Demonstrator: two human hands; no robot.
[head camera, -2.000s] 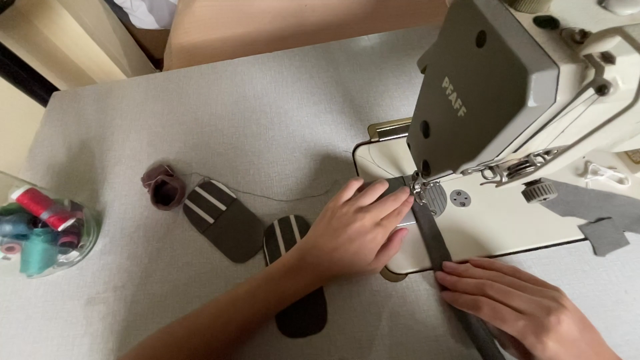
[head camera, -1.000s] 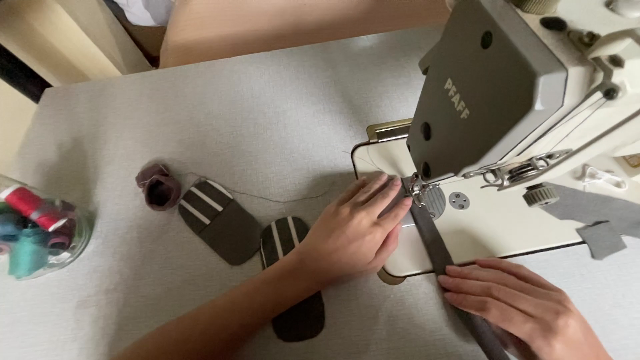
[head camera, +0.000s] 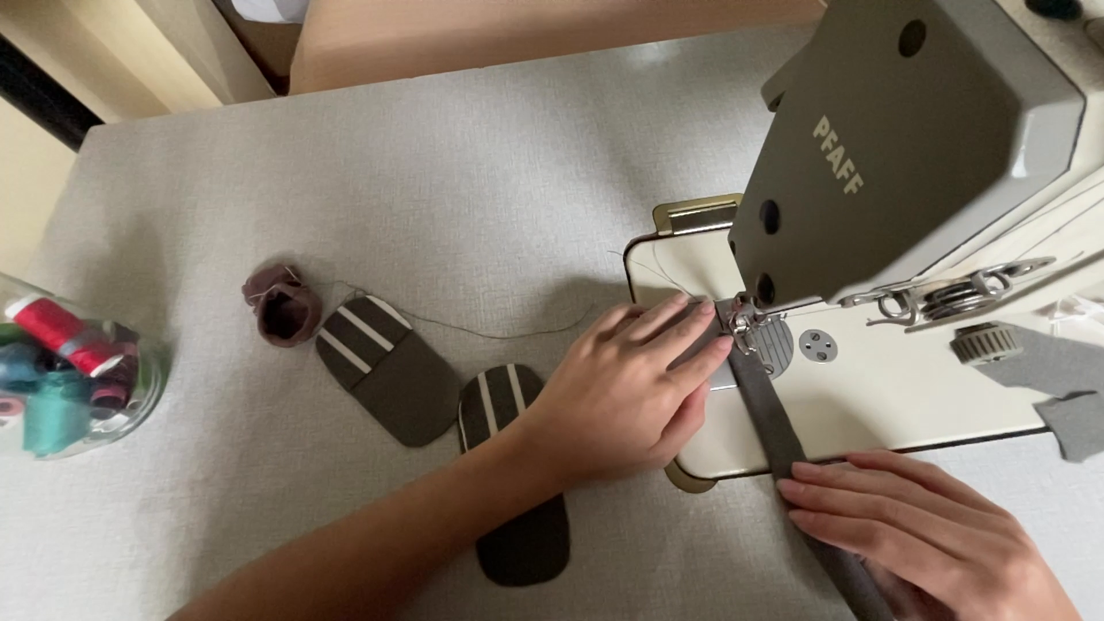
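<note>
A Pfaff sewing machine (head camera: 906, 147) stands at the right, its presser foot (head camera: 742, 323) down over a dark grey fabric strip (head camera: 768, 405). My left hand (head camera: 638, 388) presses flat on grey fabric just left of the foot, fingertips close to it. The fingers of my right hand (head camera: 931, 535) rest along the strip at the front edge of the machine bed (head camera: 880, 388); whether the thumb grips beneath is hidden. One oval grey piece with white stripes (head camera: 388, 371) lies left of my left hand. A second striped oval piece (head camera: 522, 543) lies partly under my left forearm.
A glass jar of thread spools (head camera: 78, 397) stands at the far left. Near the striped pieces sits a small dark purplish object with an opening (head camera: 285, 310), with loose thread trailing from beside it. Grey fabric scraps (head camera: 1048, 371) lie on the machine's right side.
</note>
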